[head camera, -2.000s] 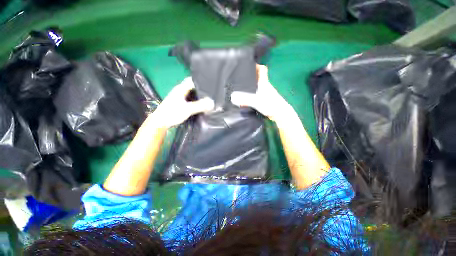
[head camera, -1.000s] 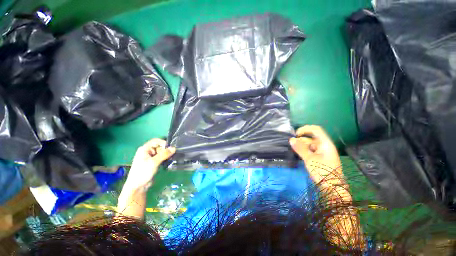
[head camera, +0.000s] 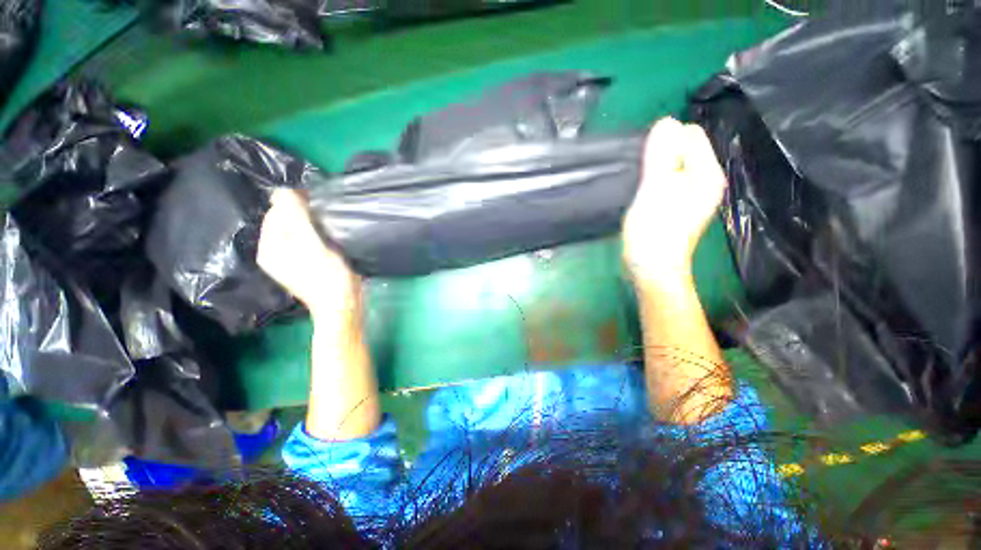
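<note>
A black plastic bag (head camera: 489, 204) is stretched between my hands above the green worktop (head camera: 473, 322). Its near part forms a shiny folded band, and a bulkier part shows behind it. My left hand (head camera: 307, 249) is closed on the left end of the band. My right hand (head camera: 674, 199) is closed on the right end, a little higher. The bag is slightly blurred, and its contents are hidden.
Crumpled black bags (head camera: 221, 231) lie at left, and a large heap of black bags (head camera: 871, 161) at right. More black bags lie on the darker green conveyor (head camera: 398, 59) beyond. A blue-and-white item (head camera: 178, 473) and a yellow line (head camera: 850, 457) show low down.
My hands have lifted the bag's near edge from the worktop and moved it up and away from my body. The flat flap is now a folded band, and bare worktop shows below.
</note>
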